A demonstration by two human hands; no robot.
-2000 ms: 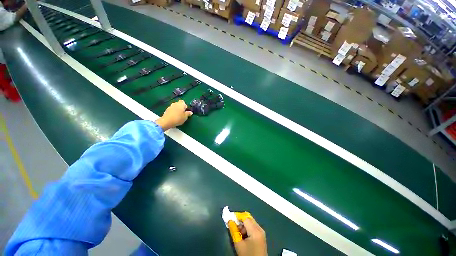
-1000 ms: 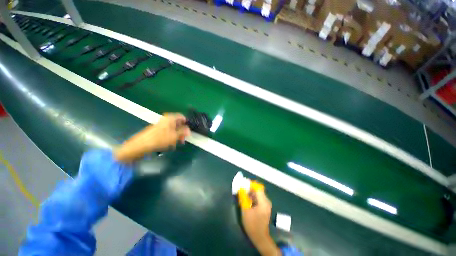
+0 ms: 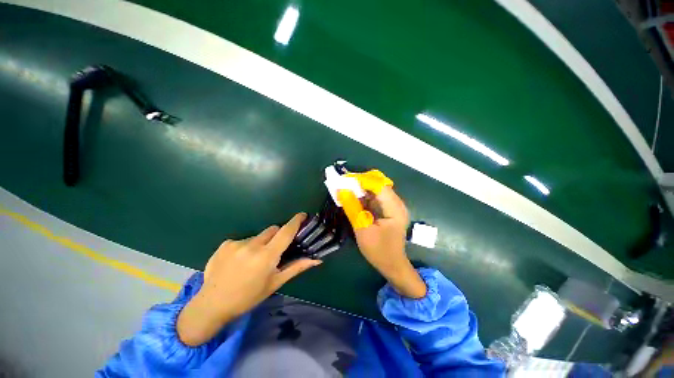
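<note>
My left hand [image 3: 255, 272] holds a bundle of black watches [image 3: 316, 235] from its left side, low over the dark green bench near its front edge. Several curved bands with pale glints show in the bundle. My right hand [image 3: 384, 225] wears yellow-orange finger cots and pinches a white wiping cloth [image 3: 341, 184] at the bundle's upper end, where a small shiny tip shows. The cloth and fingers hide part of the straps. A lone black strap or watch [image 3: 75, 118], bent like a hook, lies at the left of the bench.
A small white pad [image 3: 423, 235] lies just right of my right hand. A clear crinkled bag with white contents [image 3: 538, 321] and a small metallic-topped object [image 3: 625, 320] are at the lower right. The glossy green conveyor belt [image 3: 384, 70] runs beyond a cream rail [image 3: 325, 114].
The view has tilted down to the bench. My left hand has brought the watch bundle off the belt to the bench, and the cloth in my right hand now meets it.
</note>
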